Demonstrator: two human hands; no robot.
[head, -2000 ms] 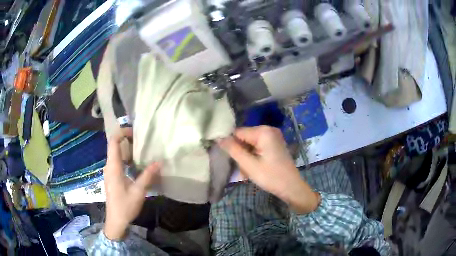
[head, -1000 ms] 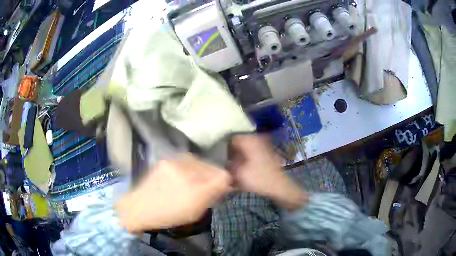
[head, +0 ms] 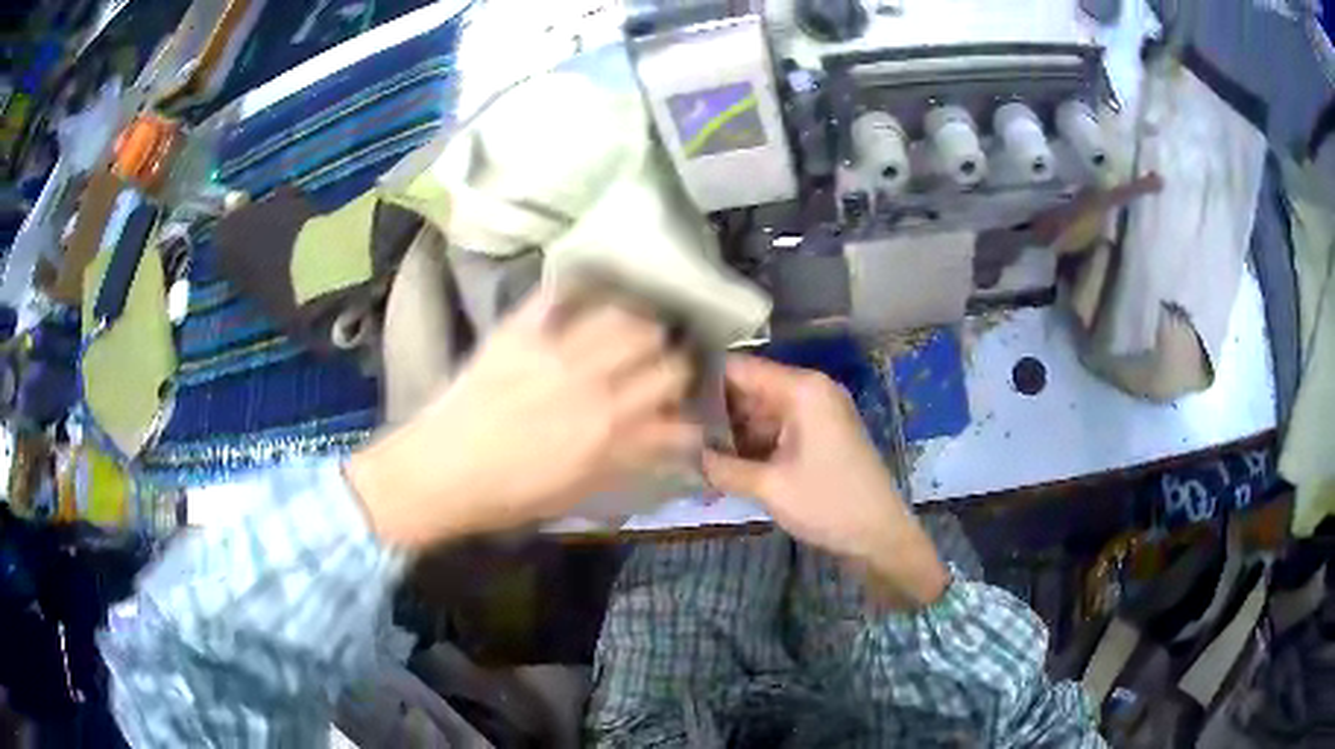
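Note:
The yellow-green fabric piece [head: 630, 227] is bunched on the table left of the overlock machine [head: 720, 117], with the grey-brown garment body [head: 491, 285] under and beside it. My left hand [head: 586, 403] lies across the near part of the cloth, blurred, its fingers bent over the cloth; its hold is unclear. My right hand [head: 798, 446] pinches the cloth edge between thumb and fingers, right of my left hand. The cloth between the hands is partly hidden by my left hand.
The blue scrap tray [head: 933, 384] with trimmings is right of my right hand. Four white tension dials [head: 955, 147] are on the machine front. Pale cut pieces [head: 1179, 220] hang at the right. Plaid cloth [head: 264, 384] and a dark piece with a yellow-green patch [head: 334, 256] lie left.
The yellow-green piece, earlier spread flat between the hands, is now bunched farther back. My left hand has moved from the cloth's left side across its near part, close to my right hand. The view has shifted.

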